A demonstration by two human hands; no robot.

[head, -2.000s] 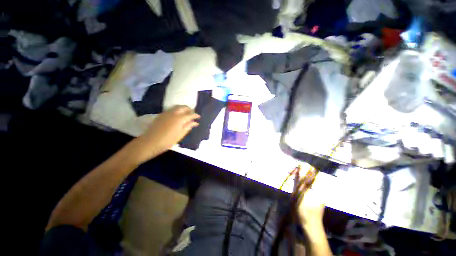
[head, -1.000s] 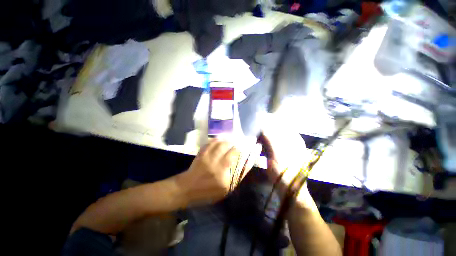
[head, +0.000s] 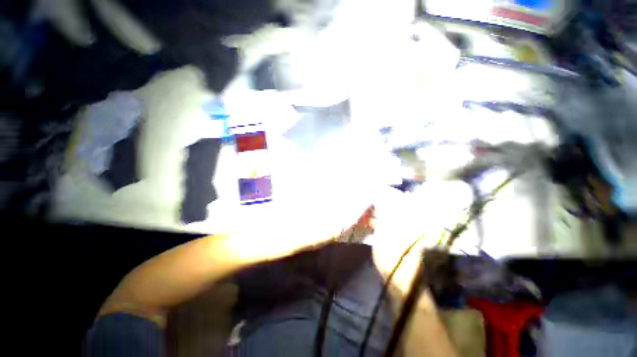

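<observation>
My left hand (head: pixel 342 222) is at the front of the white machine table (head: pixel 105 209), right of the phone, mostly washed out by glare. My right hand (head: pixel 394 219) is close beside it; glare hides its fingers. A small greyish piece (head: pixel 355 236) shows between the hands, but I cannot tell which hand holds it. The phone (head: pixel 253 164) lies flat on the table with a bright screen. A dark cut piece (head: pixel 201 178) lies left of the phone. The sewing machine (head: pixel 426 157) is a glare-lit form beyond the hands.
Crumpled pale fabric (head: pixel 108 125) lies over a dark piece (head: pixel 124 164) at left. A blue scrap (head: pixel 218 115) is above the phone. A panel with a blue and red display (head: pixel 524 12) is at top right. Blurred cords hang close to the camera. A red stool (head: pixel 504 322) stands below right.
The view has turned right, so the phone sits further left. My left hand has moved from the left dark piece, past the phone's lower edge, to beside my right hand. Glare has grown.
</observation>
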